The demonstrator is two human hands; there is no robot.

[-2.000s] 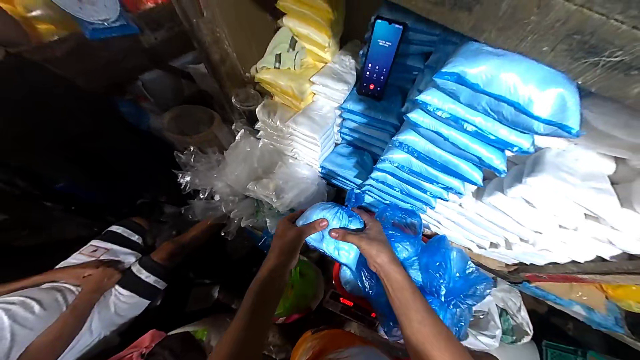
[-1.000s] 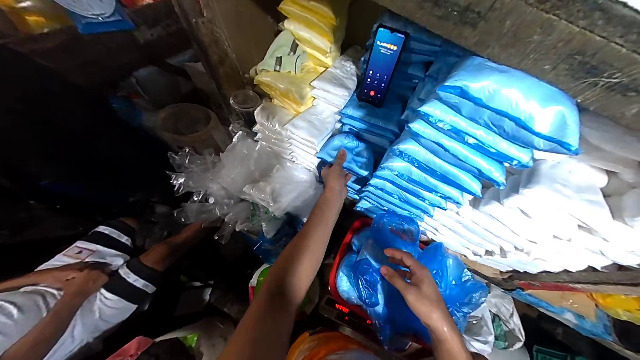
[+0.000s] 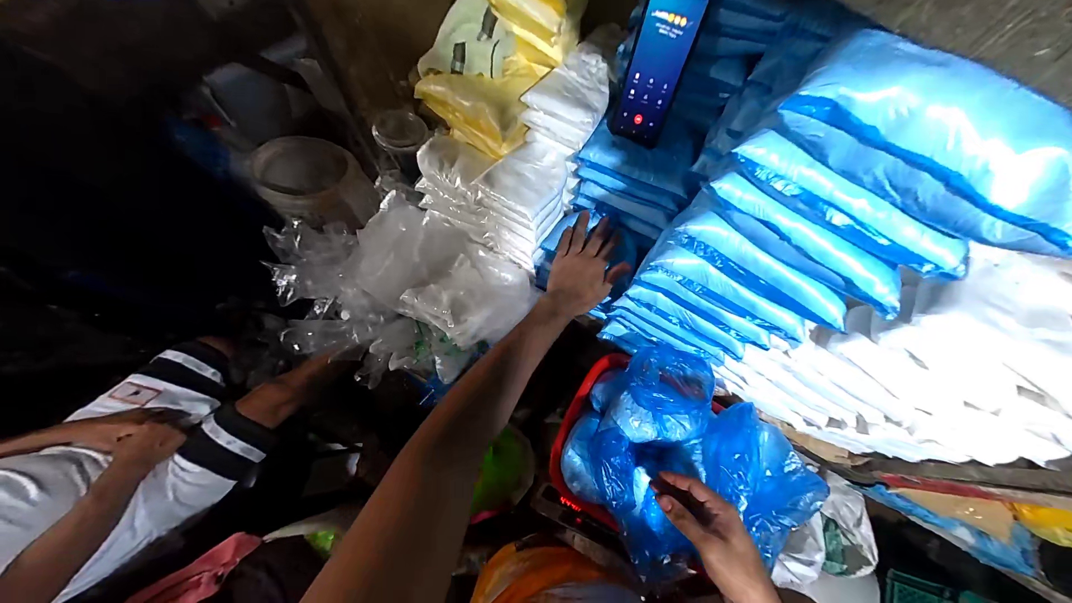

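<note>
My left hand (image 3: 580, 266) lies flat with spread fingers on a blue plastic packet (image 3: 548, 251), between the white packets (image 3: 523, 188) and the big slanted stack of blue packets (image 3: 720, 276). Low and to the right, my right hand (image 3: 703, 519) is held half-curled at the blue plastic bags (image 3: 653, 419); whether it touches them I cannot tell. Those bags fill a red tray (image 3: 578, 410) that rests on a scale with a lit red display (image 3: 569, 504).
A smartphone (image 3: 657, 71) leans on blue packets at the back. Yellow packets (image 3: 477, 109), clear plastic bags (image 3: 435, 268) and a plastic bucket (image 3: 306, 176) are left of it. White packets (image 3: 963, 360) lie at the right. Another person's clasped hands (image 3: 138, 435) rest at the lower left.
Two seconds ago both my hands held a blue packet over the tray. The left has carried it to the blue stack and now lies on it with open fingers; the right has moved down to the bags.
</note>
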